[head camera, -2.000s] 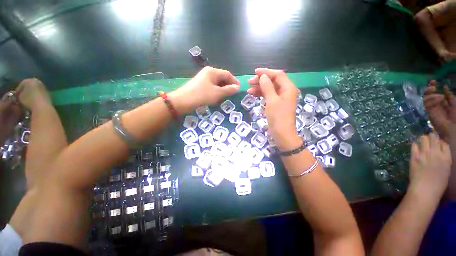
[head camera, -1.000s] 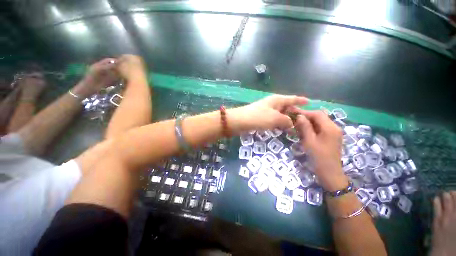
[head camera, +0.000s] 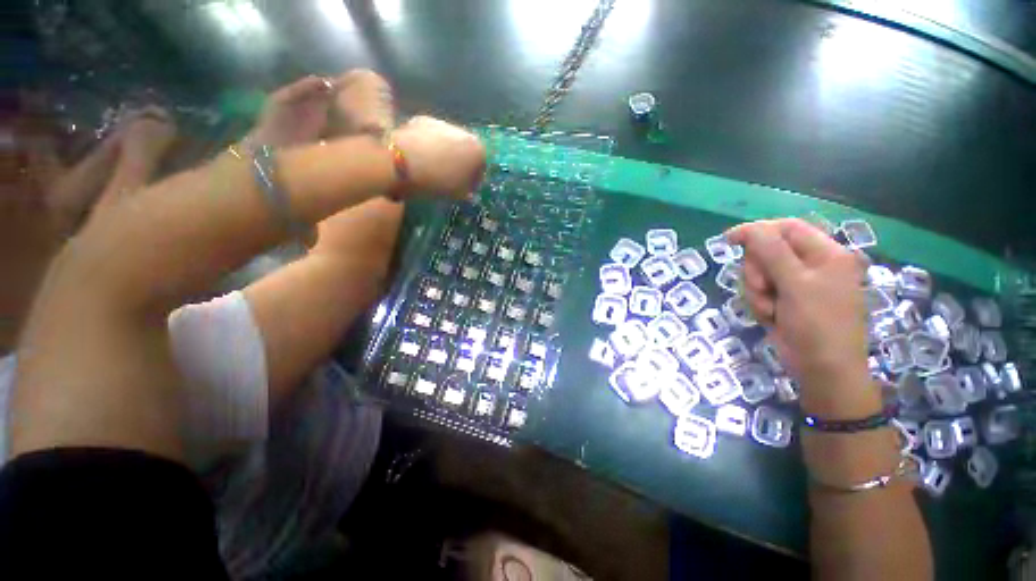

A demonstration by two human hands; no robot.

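Observation:
Pale rounded-square plastic housings point(head camera: 695, 436) lie in a loose pile before me. My right hand point(head camera: 804, 289) is over the back of the pile, fingers bent together. A housing point(head camera: 723, 247) shows at its fingertips; whether it is held or lies behind them is unclear. A clear blister tray point(head camera: 543, 392) left of the pile has rows of dark parts with silvery-white squares point(head camera: 486, 304); its back pockets look empty. My left hand point(head camera: 440, 157) is at the tray's back left corner, blurred, back of the hand up, fingers hidden.
A green edge strip point(head camera: 670, 187) borders the dark belt point(head camera: 750, 91). A single small part point(head camera: 643, 106) and a thin linked chain point(head camera: 574, 62) lie on the belt. A neighbour's hands point(head camera: 361, 102) and arm are close behind my left arm.
The view has turned left. My hands, close together one second ago, are now far apart: the left has moved left to the tray, the right stays over the pile.

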